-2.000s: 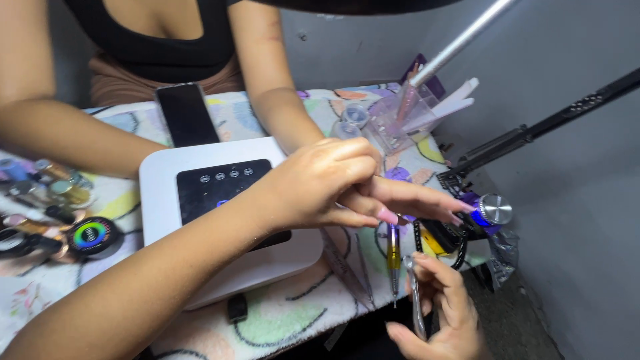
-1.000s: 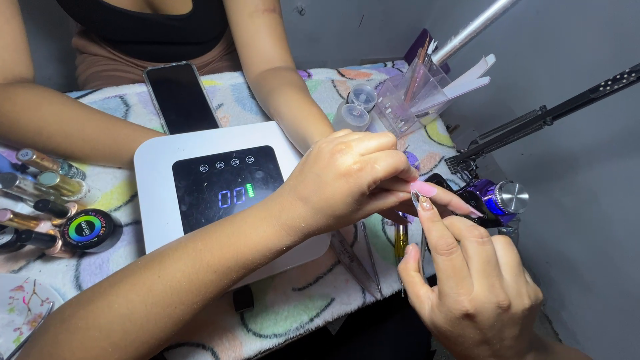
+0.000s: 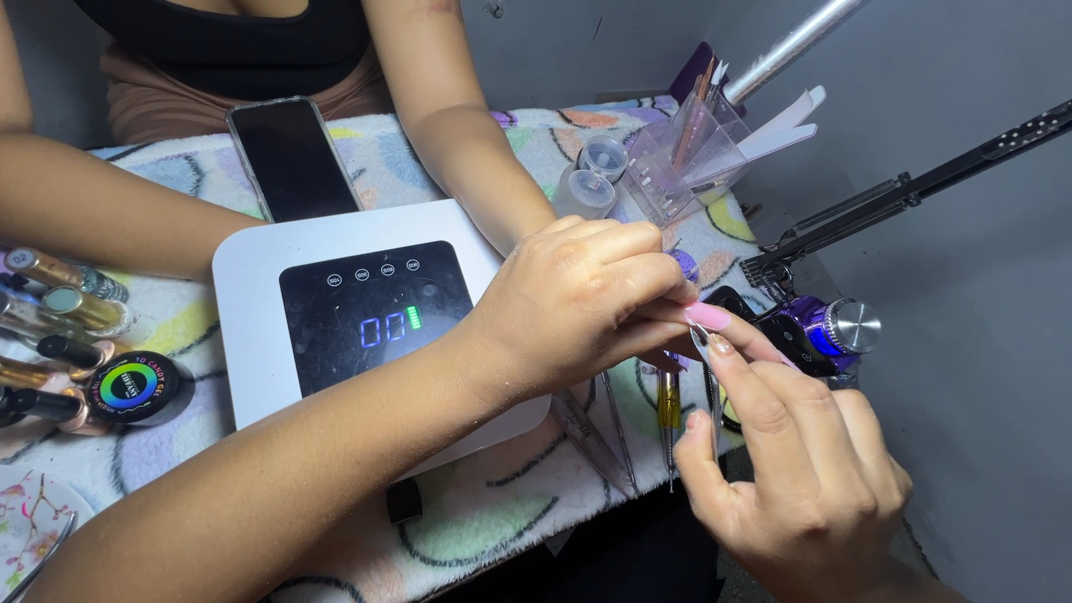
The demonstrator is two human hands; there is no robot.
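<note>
My left hand (image 3: 578, 301) grips a finger of the hand of the person opposite, just right of a white nail lamp (image 3: 243, 327). That finger has a long pink nail (image 3: 708, 316). My right hand (image 3: 796, 469) holds a slim metal tool (image 3: 714, 394), its tip at the base of the pink nail; the kind of tool is partly hidden by my fingers. The other person's forearm (image 3: 469, 142) reaches in behind the lamp, and their hand is mostly hidden under mine. Their other forearm (image 3: 126, 201) goes behind the lamp's left side.
Nail polish bottles (image 3: 79, 306) and a round gel pot (image 3: 134, 387) stand at left. A phone (image 3: 293, 159) lies behind the lamp. Clear cups (image 3: 586, 193) and an acrylic organizer (image 3: 687, 159) stand at back right, near a black lamp arm (image 3: 904, 188). A nail file (image 3: 586, 440) lies near the front edge.
My right hand has risen from below the pink nail, bringing the metal tool to it. My left hand still holds the finger. The lamp's display, now plainly readable, was mostly covered earlier.
</note>
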